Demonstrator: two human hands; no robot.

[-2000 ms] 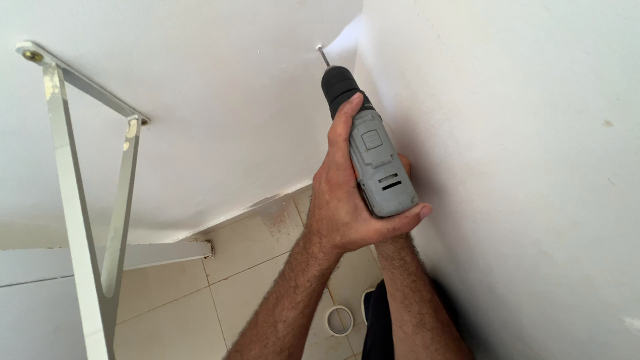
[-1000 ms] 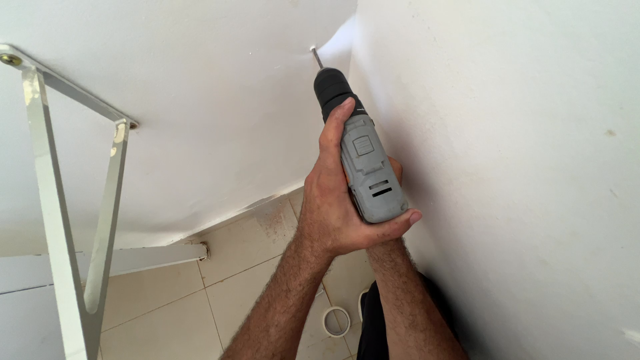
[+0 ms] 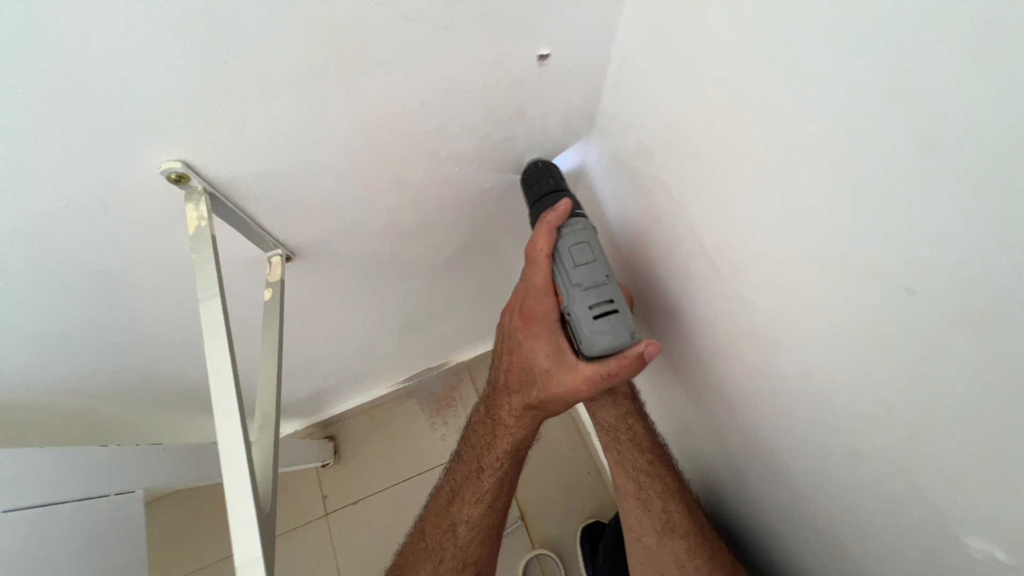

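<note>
A grey and black cordless drill points up and away at the white wall, near the corner. Its black chuck is right at the wall surface, and no bit shows between them. My left hand wraps the left side and rear of the drill body, index finger along its side toward the chuck, thumb across the back end. Behind the drill is my right hand, mostly hidden, with a bit of finger showing at the body's right edge; its grip cannot be seen. A small hole marks the wall above the chuck.
A white metal bracket is screwed to the wall at left and juts toward me. The side wall rises close on the right. Below are floor tiles, a white ring, a dark shoe and a white panel.
The chuck has come up to the wall; the bit that showed between them earlier is out of sight. Both hands have stayed at the drill. The view has shifted, bringing the upper hole into frame.
</note>
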